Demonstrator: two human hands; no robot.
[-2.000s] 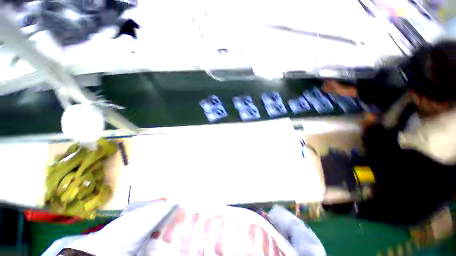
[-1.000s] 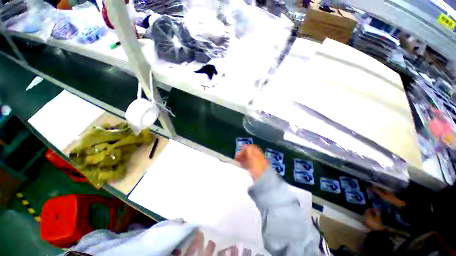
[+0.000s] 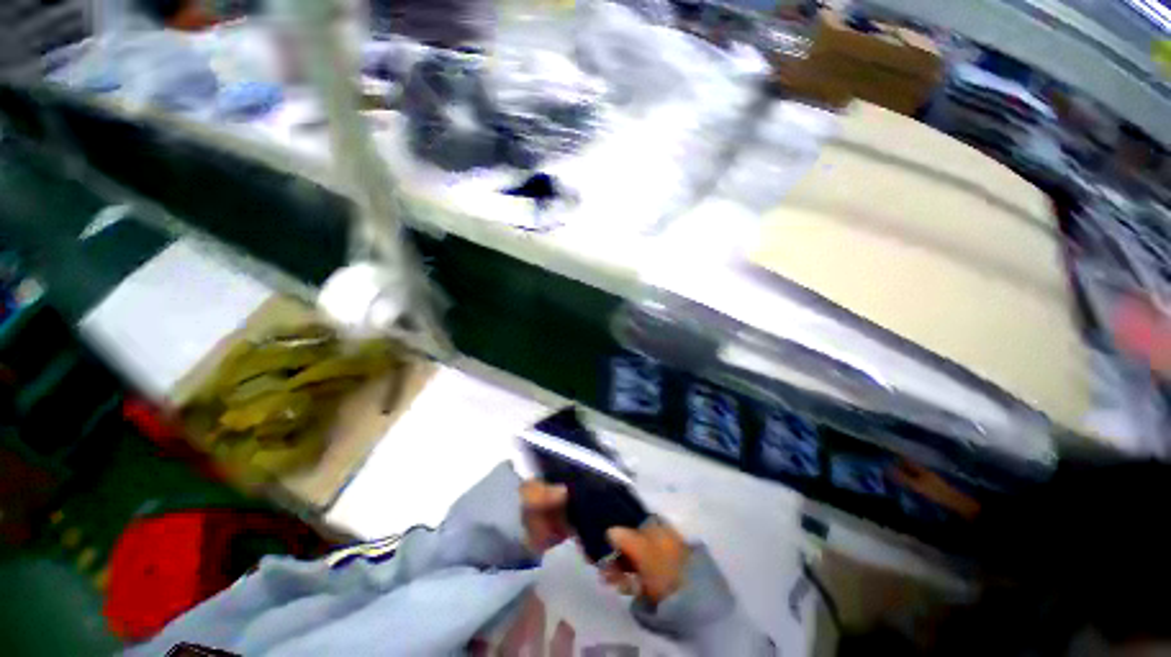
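A dark flat rectangular thing (image 3: 584, 483), possibly a mobile phone, is held tilted above the white paper sheet (image 3: 417, 443), with a bright streak across its upper part. My left hand (image 3: 546, 511) holds its lower left edge. My right hand (image 3: 652, 560) grips its lower right end. The view is blurred, so its details and the exact finger positions are unclear.
The dark-green conveyor belt (image 3: 514, 318) runs behind the paper, with several plastic housings (image 3: 713, 421) on it. An olive cloth heap (image 3: 289, 398) lies left. A white post (image 3: 366, 167) carries a white roll (image 3: 362, 298). A red stool (image 3: 180, 565) stands lower left; a person's hand (image 3: 935, 490) is right.
My right hand has moved back from the belt to the dark flat thing, now above the paper. My left hand has come into view holding it too.
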